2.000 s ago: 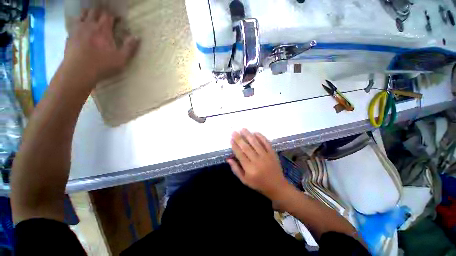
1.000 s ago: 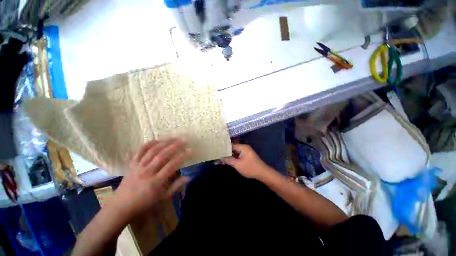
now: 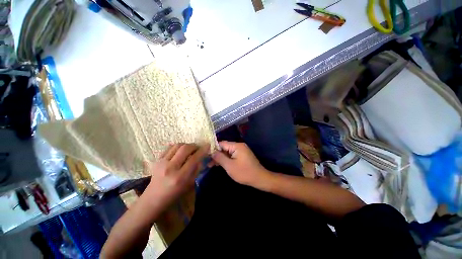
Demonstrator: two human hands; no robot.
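A beige fleece panel [image 3: 157, 103] with a seam across it lies on the white table and hangs over its front edge. Its left part is folded or turned, with a smoother face showing. My right hand [image 3: 238, 164] pinches the panel's near right corner between thumb and fingers. My left hand [image 3: 175, 169] lies on the panel's near edge, fingers close to that corner; whether it grips the cloth is hard to tell. The sewing machine's needle area [image 3: 169, 25] is behind the panel at the top, and the panel is apart from it.
Thread snips [image 3: 321, 15] and yellow and green scissors [image 3: 380, 15] lie at the table's back right. A layered white and beige pile [image 3: 415, 109] with blue plastic [image 3: 440, 172] is right of the table. A dark-tied bundle [image 3: 43, 28] is back left. Red-handled scissors [image 3: 39, 198] lie at left.
The panel was drawn from the table's left toward me and its near part turned. My right hand took its corner. My left hand has since moved right, toward that corner. The view has shifted.
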